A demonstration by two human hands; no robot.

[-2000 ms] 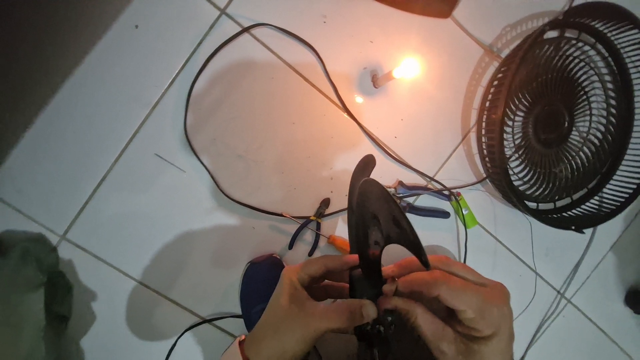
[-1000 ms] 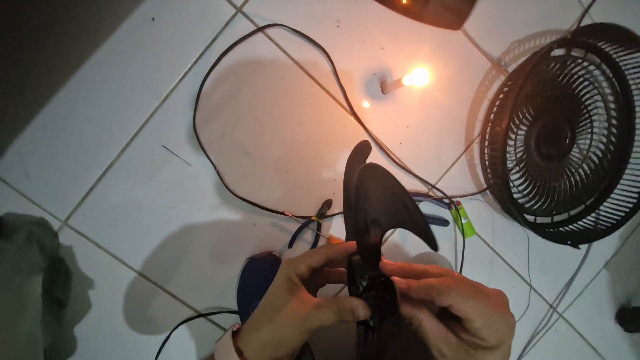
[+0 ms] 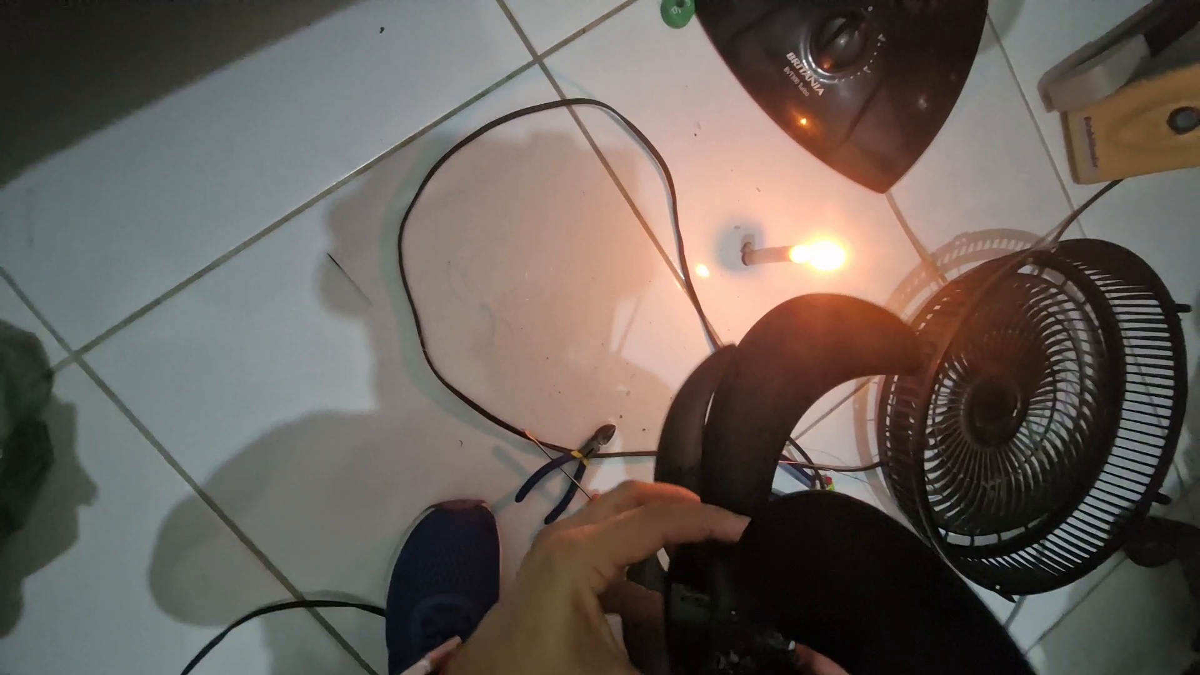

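A black plastic fan blade assembly is raised close to the camera at the bottom centre right. My left hand grips it near its hub, with fingers across the base of a blade. Of my right hand only a bit of finger shows at the bottom edge, against the dark hub; the rest is hidden behind the blades or out of frame. Cutting pliers with blue handles lie open on the tiles beside my left hand, a thin metal shaft across them. A black fan grille stands to the right.
A lit candle burns on the tiled floor above the blades. A black cable loops across the tiles. The black fan base with a knob is at the top, a yellow object at the right. A blue shoe is beside my left hand.
The blade assembly has turned and now spreads wider, nearer the camera. My right hand, plain in both earlier frames, is now mostly out of sight. The view has shifted, showing more of the fan base.
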